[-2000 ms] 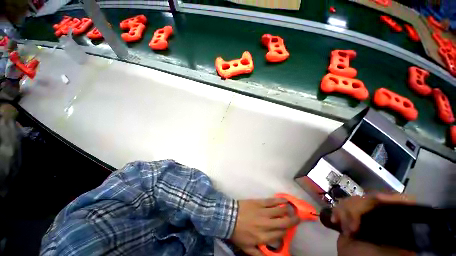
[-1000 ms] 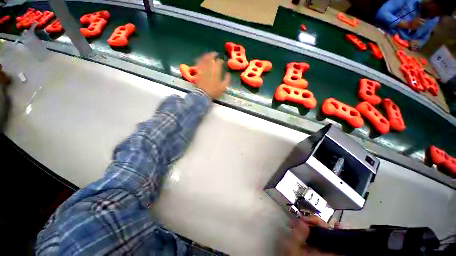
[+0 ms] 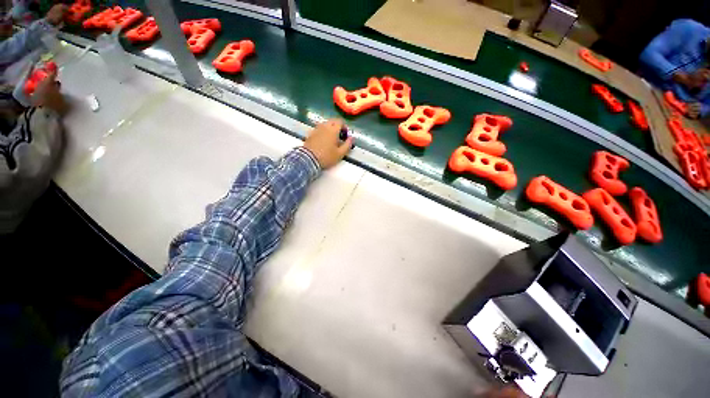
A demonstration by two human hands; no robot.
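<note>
My left hand [image 3: 328,144] rests at the near metal rail of the belt, the arm stretched forward. A small dark thing shows at its fingers; I cannot tell what it is or whether it is gripped. An orange housing [image 3: 360,96] lies on the belt just beyond the hand, against another orange housing [image 3: 396,98]. My right hand [image 3: 502,392] is only a sliver cut off by the bottom edge, below the grey screw feeder [image 3: 562,307]. The feeder stands on the off-white worktop. The screwdriver cannot be made out.
The green conveyor belt [image 3: 304,66] crosses beyond the worktop [image 3: 366,256] and carries several more orange housings. A metal post [image 3: 176,43] rises at the belt's near edge. A person's hand [image 3: 48,89] holds an orange part at the left. Another person in blue [image 3: 676,56] is at the far right.
My left hand has come back from over the orange housing to the rail, and that housing now lies uncovered. My right hand and the black screwdriver have dropped almost wholly out of view.
</note>
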